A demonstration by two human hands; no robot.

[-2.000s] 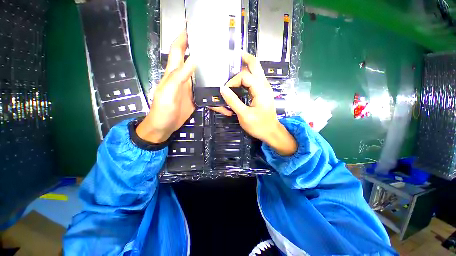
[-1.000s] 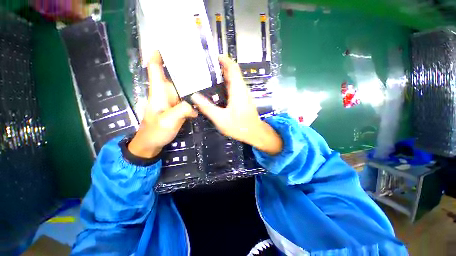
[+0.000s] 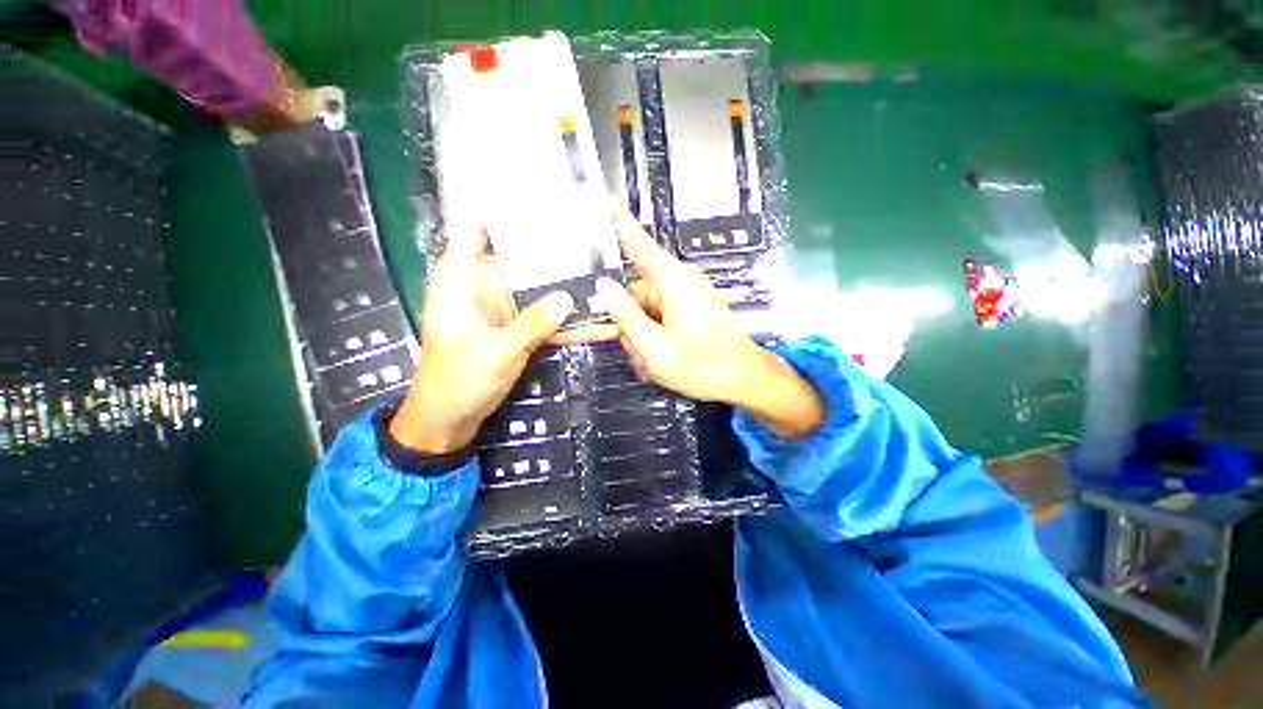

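A silver-white LCD screen module (image 3: 513,166) is held above the tray, tilted slightly, with a red pull tab (image 3: 484,58) at its far end and a dark band at its near end. My left hand (image 3: 478,333) holds its left side, thumb on the near end. My right hand (image 3: 686,333) holds its right side, thumb on the dark band. The clear blister tray (image 3: 778,153) holds other screens, silver backs up, in the far row; one (image 3: 706,125) lies at the right. Stacked dark pieces with small light marks (image 3: 520,464) fill the near-left pocket.
The sticker sheet (image 3: 326,236) lies left of the tray, under a pink-wrapped post (image 3: 194,56). Stacked blister trays stand at left (image 3: 83,305) and right (image 3: 1205,236). Red pull tabs (image 3: 988,292) and a white slip (image 3: 880,333) lie on the green mat at right.
The screen was tilted one second ago and now sits straighter, its far end and red tab in view. Both thumbs are now on its near end. The view has shifted, showing the tray's far edge.
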